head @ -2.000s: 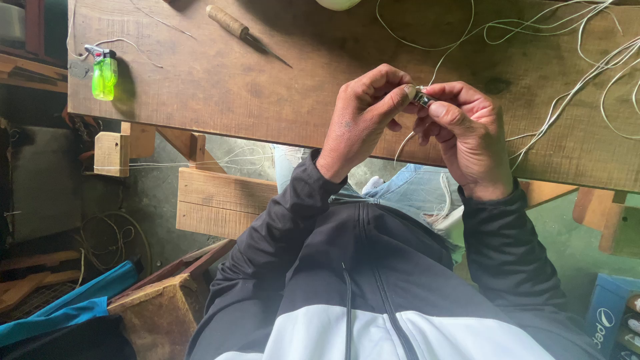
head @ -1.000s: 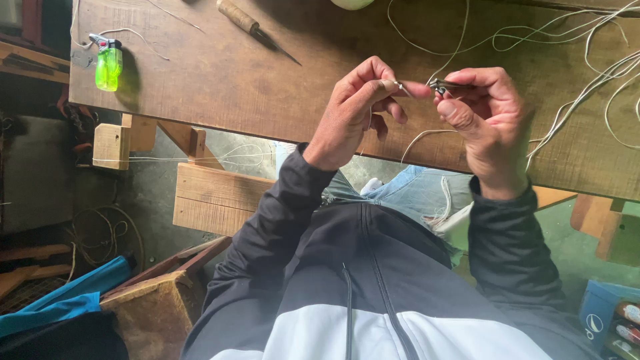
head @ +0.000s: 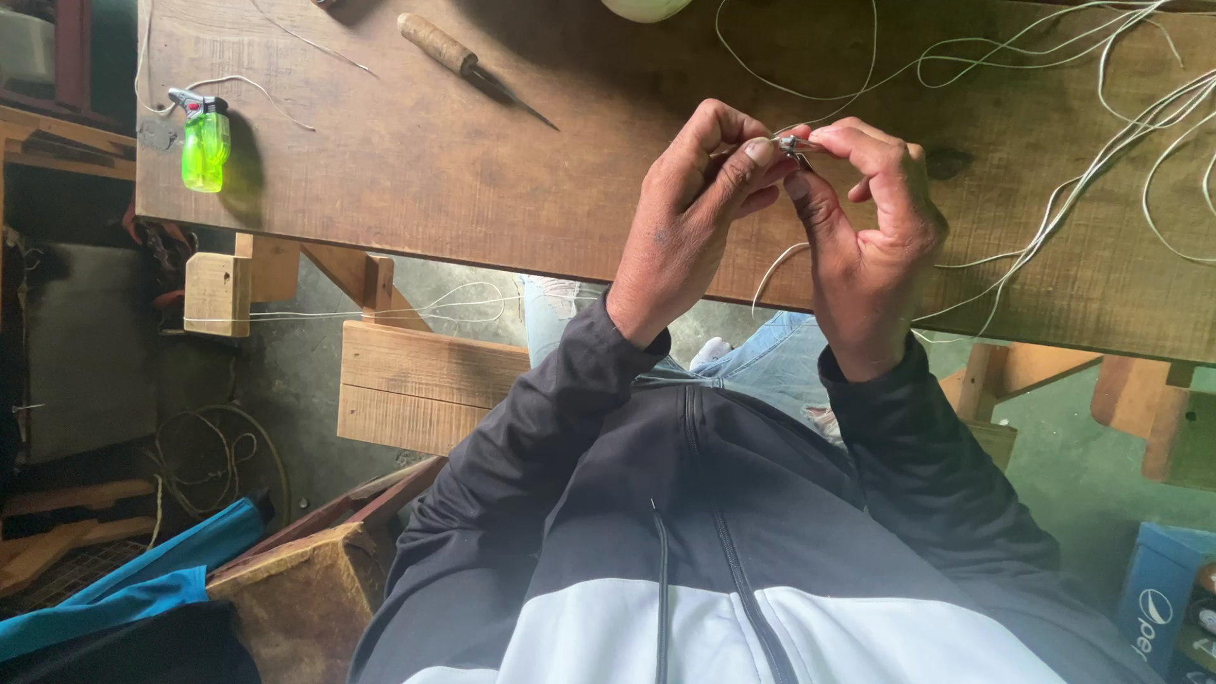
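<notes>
My left hand (head: 698, 195) and my right hand (head: 864, 223) meet above the near edge of the wooden workbench (head: 589, 209). Between their fingertips is a small shiny metal piece (head: 790, 145), partly hidden; its exact kind cannot be told. My right thumb and fingers pinch it. The left fingertips close at its other side, where a thin cord seems to reach them. Pale cord (head: 1054, 204) lies in loose loops to the right. An awl with a wooden handle (head: 437, 43) rests on the bench at the upper left, and a green lighter (head: 204, 152) lies near the left end.
A pale round object (head: 646, 5) shows at the top edge. Below the bench are wooden boards (head: 427, 385), a brown box-like piece (head: 299, 589) and blue cloth (head: 142, 570). A blue box (head: 1154, 589) stands at lower right. More cord hangs from a wooden block (head: 218, 294).
My hands were apart one second ago, each with something small at the fingertips; now the fingertips have come together at the metal piece.
</notes>
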